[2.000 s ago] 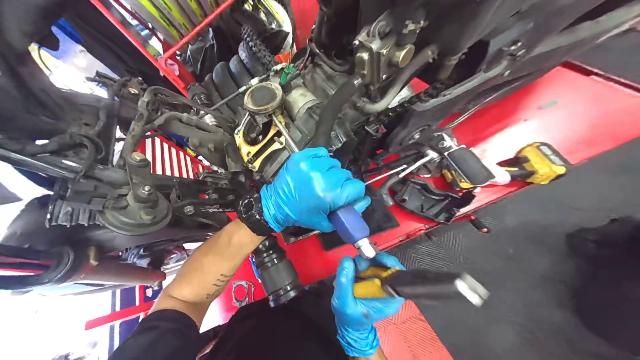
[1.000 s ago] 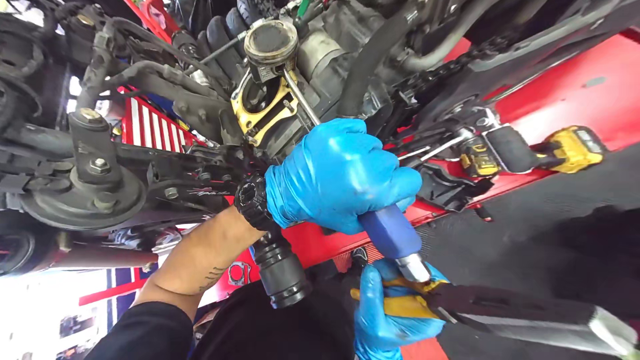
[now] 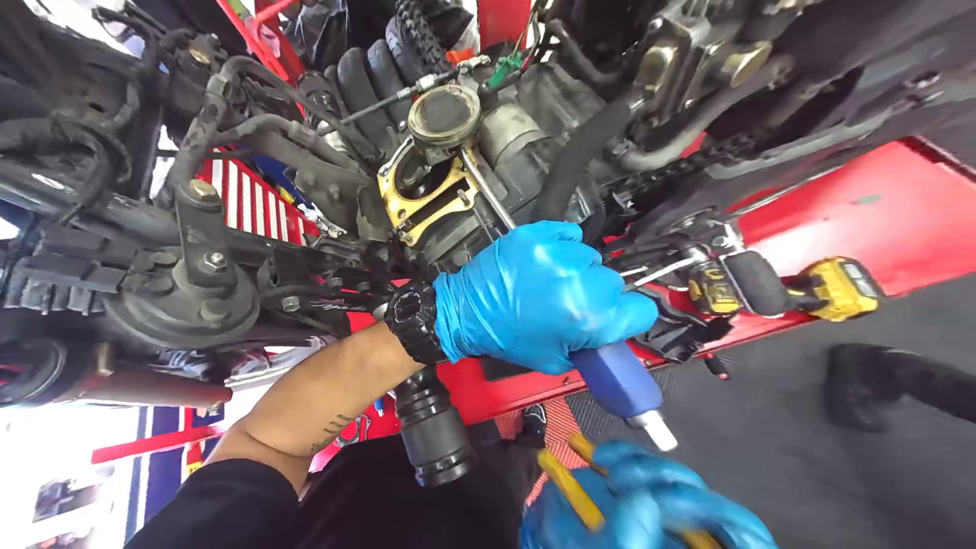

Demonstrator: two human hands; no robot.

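My left hand (image 3: 541, 297), in a blue glove, grips a blue-handled tool (image 3: 618, 381). The handle has a metal striking end, and its metal shaft (image 3: 488, 189) runs up to the engine beside a piston (image 3: 444, 116). The shaft's tip is hidden. Below the piston, a gold-coloured gasket (image 3: 427, 210) lies around the opening in the engine block. My right hand (image 3: 648, 496), also gloved in blue and blurred, is low and close to the camera. It holds a tool with yellow parts (image 3: 568, 488); its far end is out of view, and its kind is unclear.
A yellow and black cordless power tool (image 3: 839, 290) lies on the red lift platform (image 3: 854, 221), with metal parts beside it. Vehicle frame parts and a round bracket (image 3: 183, 297) are at the left. A black ribbed cylindrical part (image 3: 435, 435) stands below my left wrist. A dark shoe (image 3: 862, 385) is on the floor.
My right hand and its yellow tool have moved lower, away from the metal end of the blue handle. My left hand keeps its grip by the engine.
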